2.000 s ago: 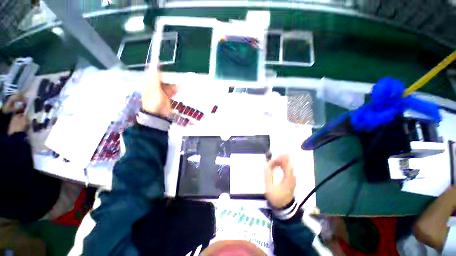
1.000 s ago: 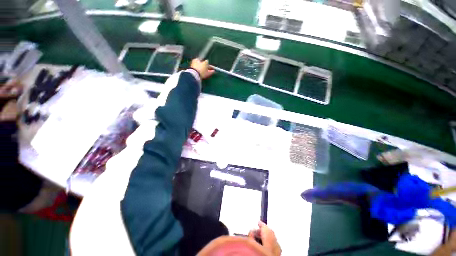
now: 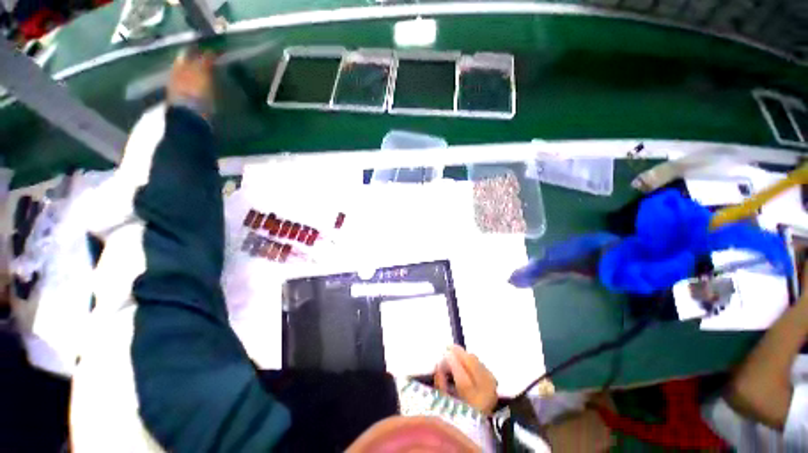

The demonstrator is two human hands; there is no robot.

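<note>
My left hand (image 3: 192, 78) is blurred at the upper left, reaching over the green conveyor. It grips a housing frame (image 3: 152, 84) that shows as pale smeared edges on both sides of the hand. My right hand (image 3: 467, 379) rests with curled fingers at the lower right corner of the black fixture (image 3: 323, 326), near its pale patch (image 3: 415, 327); whether it holds anything is hidden. Two housing frames (image 3: 390, 84) lie end to end on the conveyor, each with one see-through window and one with a part in it.
Red-brown modules (image 3: 282, 230) lie on the white sheet. Behind are a clear box (image 3: 409, 157) and a box of small grains (image 3: 501, 203). A dark-blue tool (image 3: 567, 257) with bright blue wrapping (image 3: 656, 243) is at the right. Another person's arm (image 3: 766, 376) shows lower right.
My left hand has moved left along the conveyor, from the frame pair to another frame. The pair now lies straighter. The view has shifted. My right hand stays by the fixture's lower right corner.
</note>
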